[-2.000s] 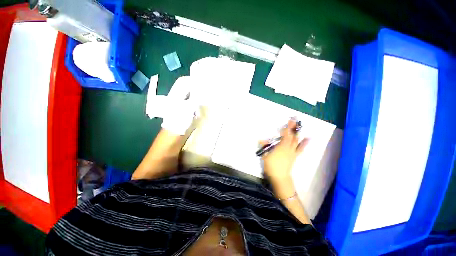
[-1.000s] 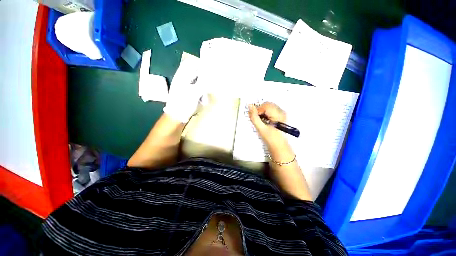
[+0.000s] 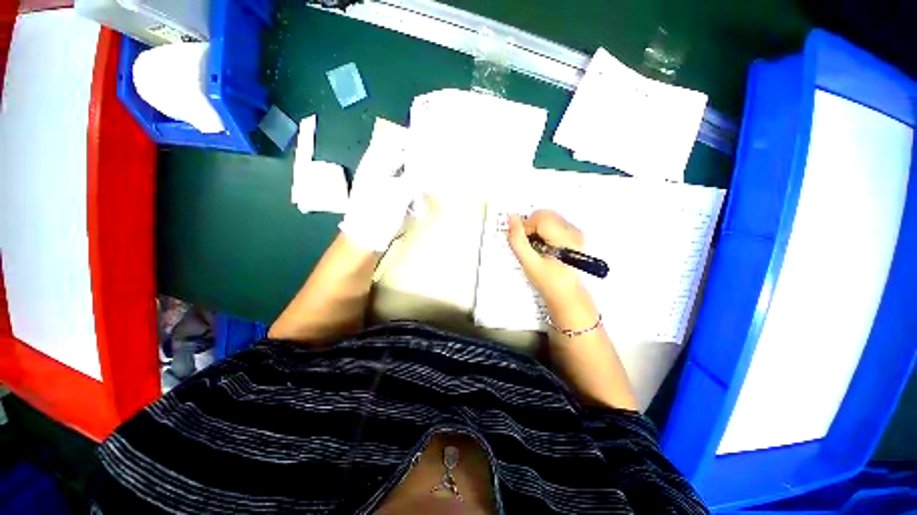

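Observation:
An open record book [image 3: 633,236] with ruled white pages lies in front of me. My right hand [image 3: 548,256] is bare, with a bracelet at the wrist. It holds a black pen [image 3: 575,258] over the left part of the ruled page, near its upper rows. My left hand [image 3: 380,196] wears a white glove and rests at the book's left side, beside white sheets [image 3: 478,131]. The glare hides its fingers and whether it holds anything.
A red tray [image 3: 126,231] stands at left, a blue tray [image 3: 749,262] at right. A small blue bin [image 3: 236,75] holds a white round item. Loose sheets [image 3: 631,116] lie by the metal rail [image 3: 452,32]. Blue squares [image 3: 347,84] and a white scrap [image 3: 322,187] lie on the green bench.
Since the oldest frame, my right hand has moved left and up the page, and the pen now slants down to the right. Since one second ago, the view has shifted slightly.

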